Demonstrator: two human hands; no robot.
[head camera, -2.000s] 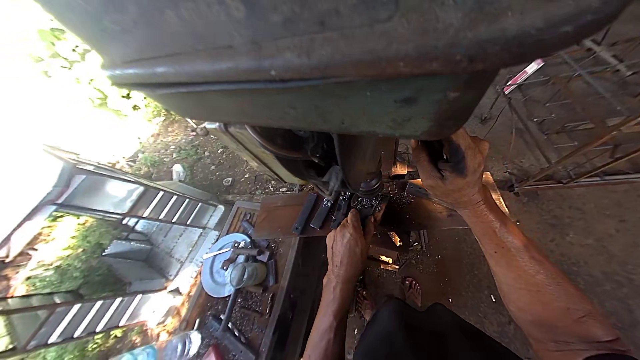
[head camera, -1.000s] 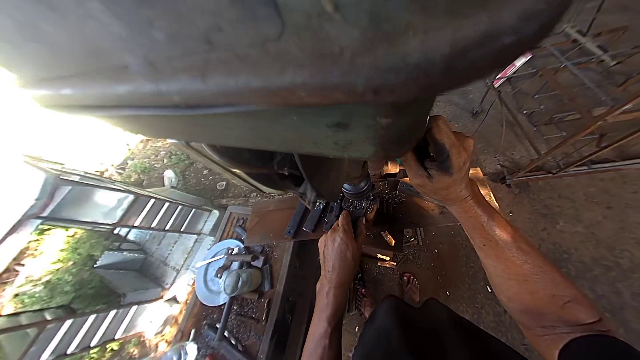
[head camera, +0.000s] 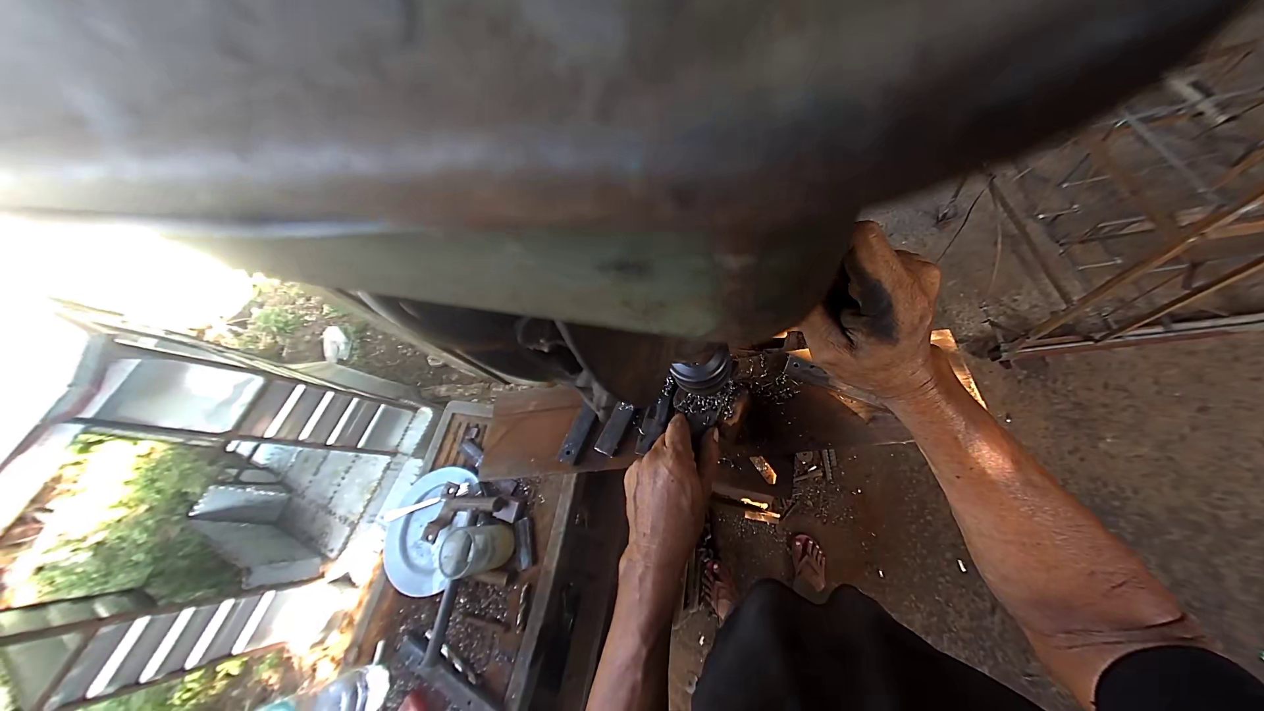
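The large painted metal head of a drill press (head camera: 632, 276) fills the top of the view. Beneath it shows the round drill chuck (head camera: 703, 368), with curled metal shavings (head camera: 716, 403) around its base. My left hand (head camera: 671, 484) lies just below the chuck, its fingers closed on a dark metal piece (head camera: 699, 423). My right hand (head camera: 879, 306) is raised at the right of the machine head, curled around a dark knob, probably on the feed handle. Several dark flat metal bars (head camera: 614, 429) lie side by side left of the left hand.
A workbench (head camera: 553, 583) at the left carries a light blue plate (head camera: 410, 543), a glass jar (head camera: 476, 549), a hammer (head camera: 444, 632) and scattered shavings. Welded metal frames (head camera: 1136, 237) stand at the right. My sandalled foot (head camera: 807, 561) is on the floor below.
The view has shifted, with the machine head now covering more of the top. Both hands keep their places, the left at the metal piece and the right at the dark knob.
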